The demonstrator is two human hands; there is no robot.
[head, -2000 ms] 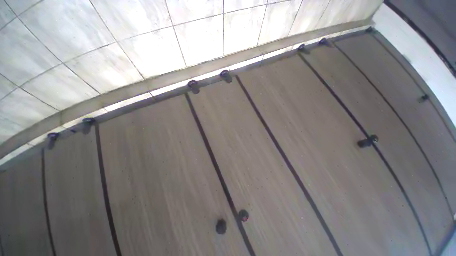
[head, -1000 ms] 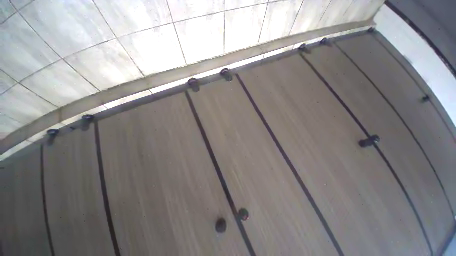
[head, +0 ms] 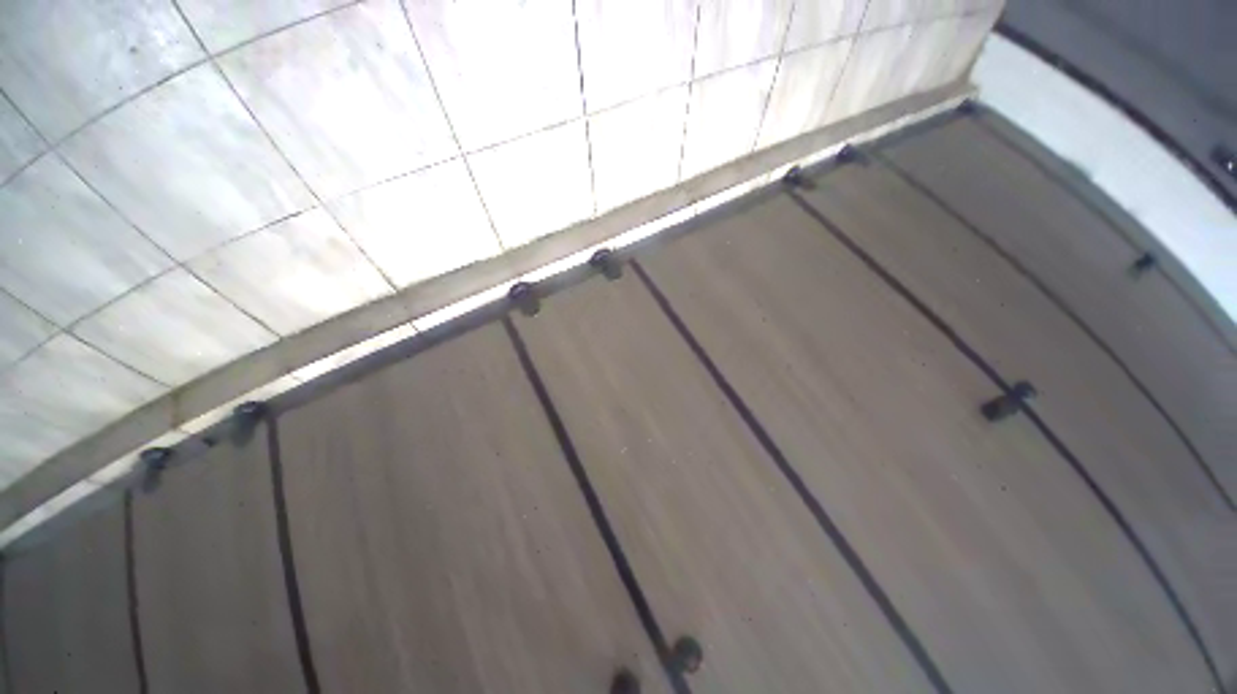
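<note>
No hand is in view. The view is tilted and upside down. A row of grey-brown wood-grain cubicle doors (head: 407, 529) with dark gap lines fills the lower part. A small round door knob (head: 688, 655) shows at the bottom edge, with another dark one beside it, partly cut off. Another dark knob pair (head: 1009, 400) sits at a gap on the right. Short dark partition feet (head: 524, 296) stand in a line between the panels and the tiles.
Pale marbled floor tiles (head: 271, 163) fill the upper left, with a stone-coloured ledge (head: 312, 346) along the panels. A white wall (head: 1085, 163) bounds the right side, with a dark grey area (head: 1153, 68) beyond it.
The view has shifted slightly: the panels, knobs and feet sit lower in the picture, and more floor tile shows. No hand has come into view.
</note>
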